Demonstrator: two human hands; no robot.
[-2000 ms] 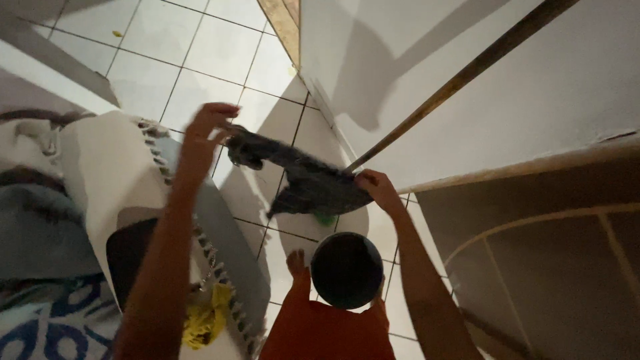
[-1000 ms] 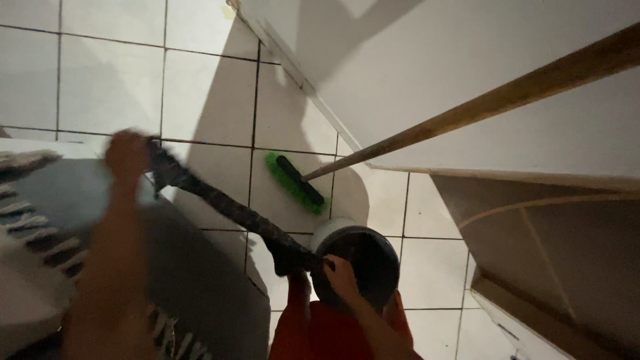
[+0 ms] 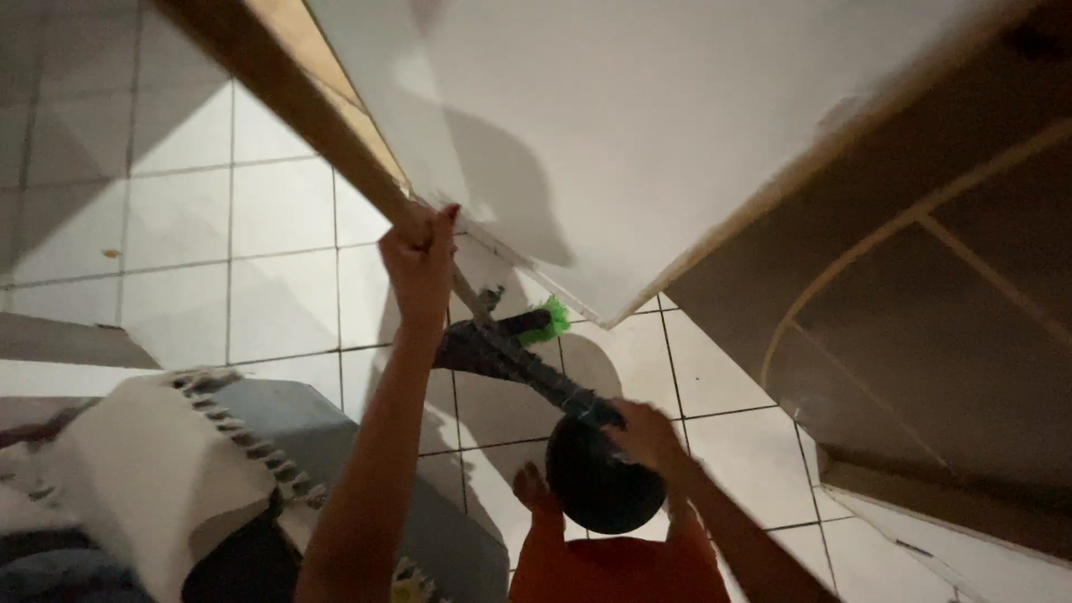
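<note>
My left hand [image 3: 419,260] is closed around the wooden handle [image 3: 310,117] of a broom. Below it, the broom's head with bright green bristles [image 3: 548,322] lies on the tiles, partly covered by a dark cloth [image 3: 544,373]. My right hand [image 3: 645,435] grips the lower end of this cloth above a dark round bucket [image 3: 605,481], which stands between my feet. The cloth stretches from the bucket up and left across the broom.
A white wall [image 3: 586,151] with a corner rises ahead. On the right is a brown panel [image 3: 904,276] with curved lines. At left a fringed blanket [image 3: 134,452] covers furniture with a grey side. Pale tiles [image 3: 285,293] form the floor.
My left hand has let go of the cloth's end and taken hold of the broom handle, which leaned to the right before and now leans up to the left. My right hand still holds the cloth.
</note>
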